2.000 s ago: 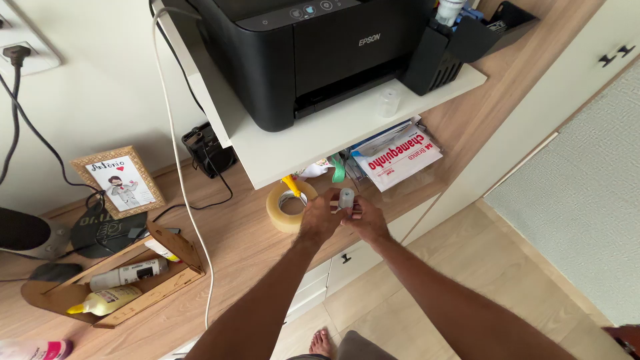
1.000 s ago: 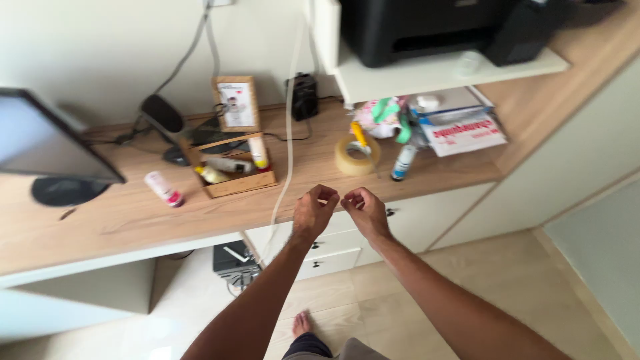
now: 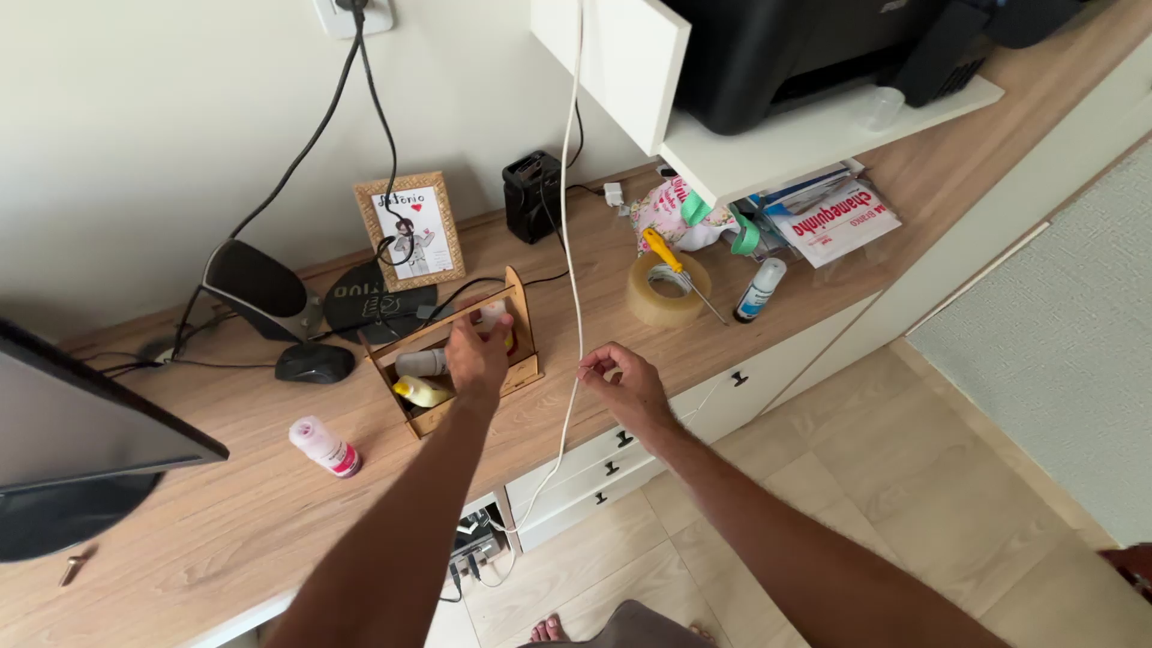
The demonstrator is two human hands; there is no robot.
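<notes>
My left hand (image 3: 479, 354) reaches into a small wooden caddy (image 3: 525, 371), its fingers around a white bottle (image 3: 494, 313) at the caddy's right end. A grey bottle (image 3: 421, 363) and a cream bottle with a yellow cap (image 3: 423, 391) lie in the caddy's left part. Over the desk's front edge, beside a hanging white cable (image 3: 570, 297), my right hand (image 3: 624, 382) has thumb and forefinger pinched together; something small may be between them, but it is too small to tell. A roll of clear tape (image 3: 641, 297), with a yellow-handled screwdriver (image 3: 664, 252) on it, lies behind that hand.
A blue-labelled bottle (image 3: 760, 290) stands right of the tape. Left are a pink-labelled bottle (image 3: 325, 447), a mouse (image 3: 314, 363), a speaker (image 3: 261, 288) and a monitor (image 3: 90, 423). A picture frame (image 3: 450, 225) stands behind the caddy. The printer (image 3: 747, 63) sits on a raised white shelf (image 3: 810, 148).
My left hand has moved left from beside my right hand into the wooden caddy and closed around a bottle. My right hand stays pinched near the desk edge. The view has shifted left.
</notes>
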